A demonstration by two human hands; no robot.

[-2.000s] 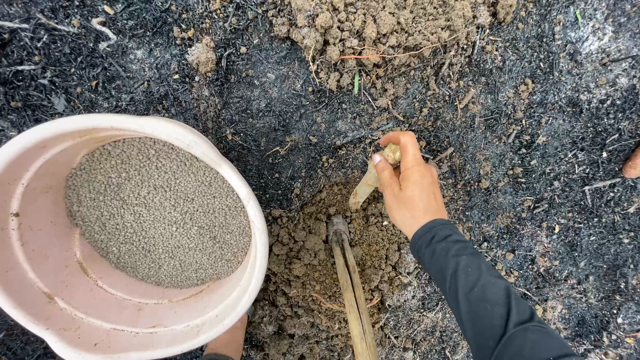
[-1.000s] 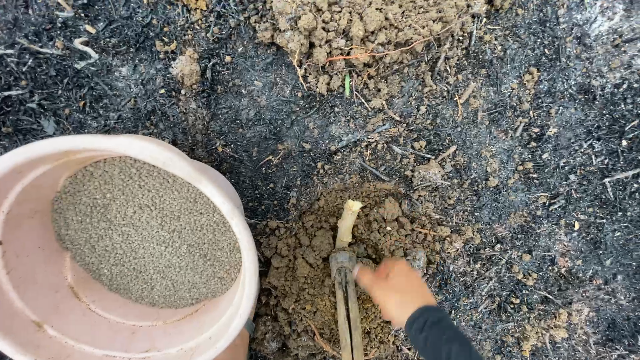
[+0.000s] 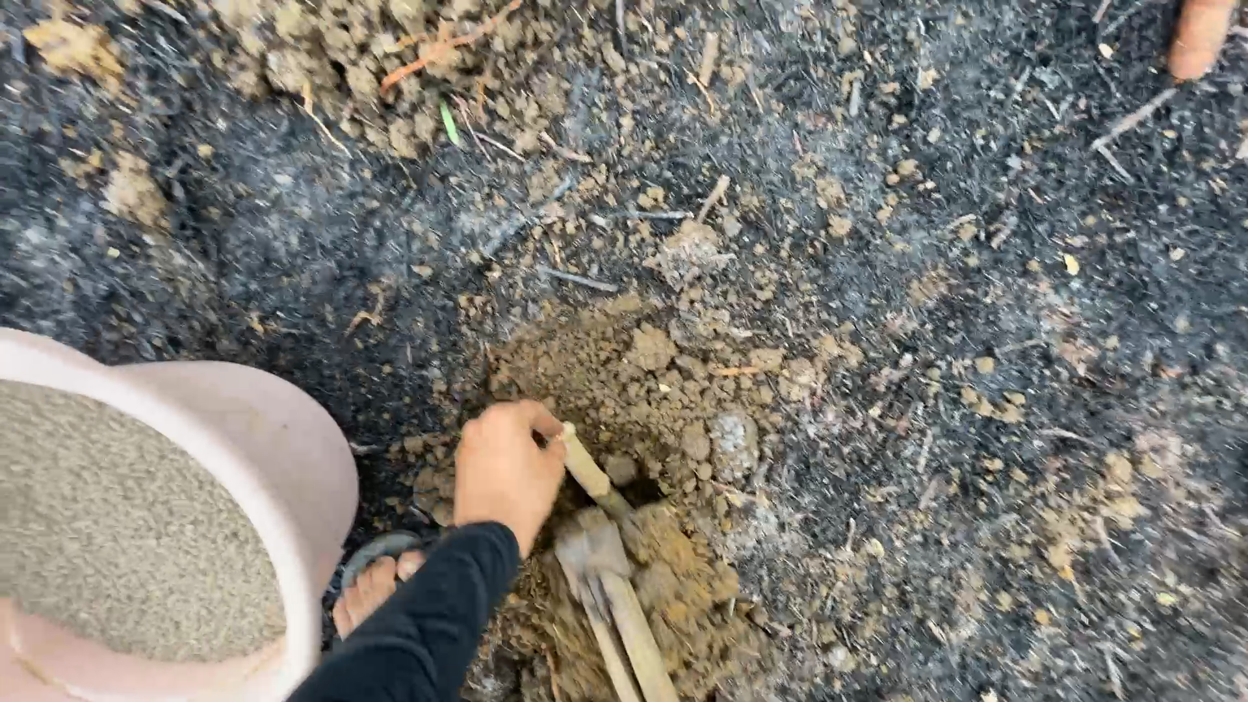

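Observation:
My left hand (image 3: 509, 470), in a dark sleeve, reaches in from the lower left. Its thumb and fingers pinch the upper end of a pale, short woody stem piece (image 3: 588, 466). The stem slants down into loose brown soil, close to a dark hole (image 3: 640, 493). Just below stands a digging tool with a split wooden handle (image 3: 624, 624) and a muddy head (image 3: 592, 546); its lower end is hidden in the soil. A pale pink plastic bucket (image 3: 283, 429) of grey-brown granules (image 3: 127, 517) is at the left. My right hand is out of view.
A foot in a sandal (image 3: 375, 585) shows between bucket and sleeve. Clods of dug soil (image 3: 390, 78) with an orange root lie at the upper left. Blackened, ash-covered ground with twigs (image 3: 877, 244) surrounds the hole. A rounded reddish-brown object (image 3: 1199, 39), unclear in kind, is at the upper right.
My right hand, earlier holding the stem piece and then beside the tool's head, has left the view. My left hand has come in and taken hold of the stem.

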